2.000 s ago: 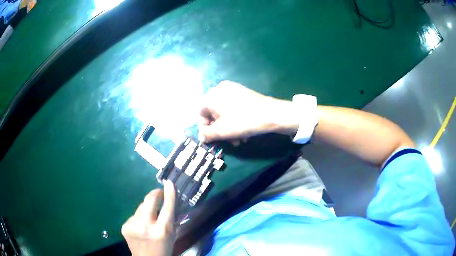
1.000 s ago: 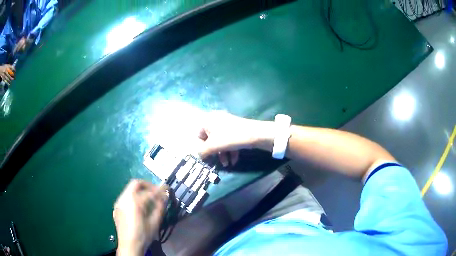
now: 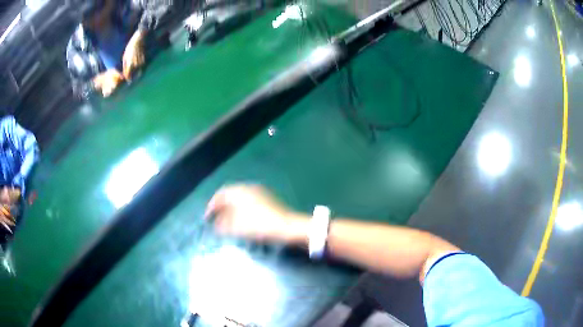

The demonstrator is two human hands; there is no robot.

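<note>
The housing [image 3: 190,319] shows only as a small blurred edge at the bottom rim, next to a bright glare on the green table [image 3: 319,159]. My right hand [image 3: 246,212] is above the table, up and to the right of the housing and apart from it. It is motion-blurred with the fingers curled, and whether it holds anything cannot be told. A white band [image 3: 319,232] is on its wrist. My left hand is out of the picture.
A dark raised divider [image 3: 192,163] runs diagonally along the table. Thin black cables [image 3: 383,124] lie in a loop at the back right. Two people's hands [image 3: 108,82] and sleeves show at the left. A grey floor with a yellow line [image 3: 562,153] is at the right.
The view has swung up and to the right. The housing has slid to the bottom rim and my left hand has left the picture. My right hand has come away from the housing.
</note>
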